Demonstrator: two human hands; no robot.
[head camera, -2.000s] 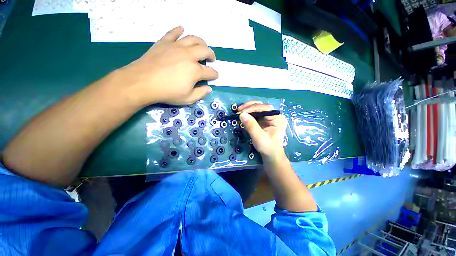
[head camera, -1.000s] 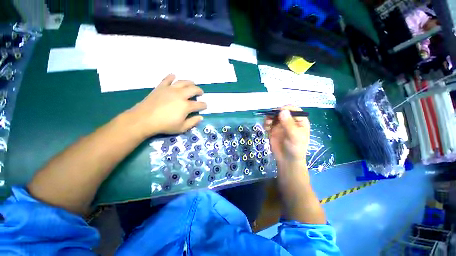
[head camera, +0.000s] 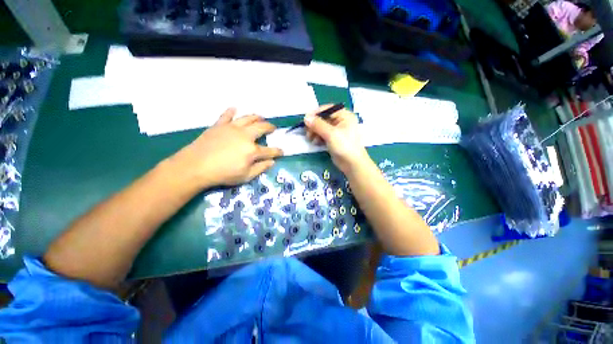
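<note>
My right hand (head camera: 336, 134) holds the thin black tweezers (head camera: 319, 115), their tip on the narrow white strip (head camera: 302, 142) just beyond the tray. My left hand (head camera: 235, 149) lies flat, palm down, with fingertips at the strip's left end. The clear blister tray (head camera: 423, 195) lies nearer me, with rows of small dark round parts (head camera: 294, 230). Pale yellowish rings show on parts toward the right of the rows. My right forearm covers some of the tray. Whether a ring is on the tweezer tip is too small to tell.
White sheets (head camera: 215, 91) lie beyond my left hand. Strips with faint ring outlines (head camera: 403, 111) and a yellow piece (head camera: 407, 84) are at the right. A dark box (head camera: 218, 30) stands behind. Stacked trays (head camera: 514, 171) stand right; another filled tray (head camera: 20, 121) lies left. A person's pink sleeve (head camera: 568, 17) shows top right.
My right hand with the tweezers has moved from over the tray's parts up and left to the white strip. My left hand stays by the strip. The camera view has shifted.
</note>
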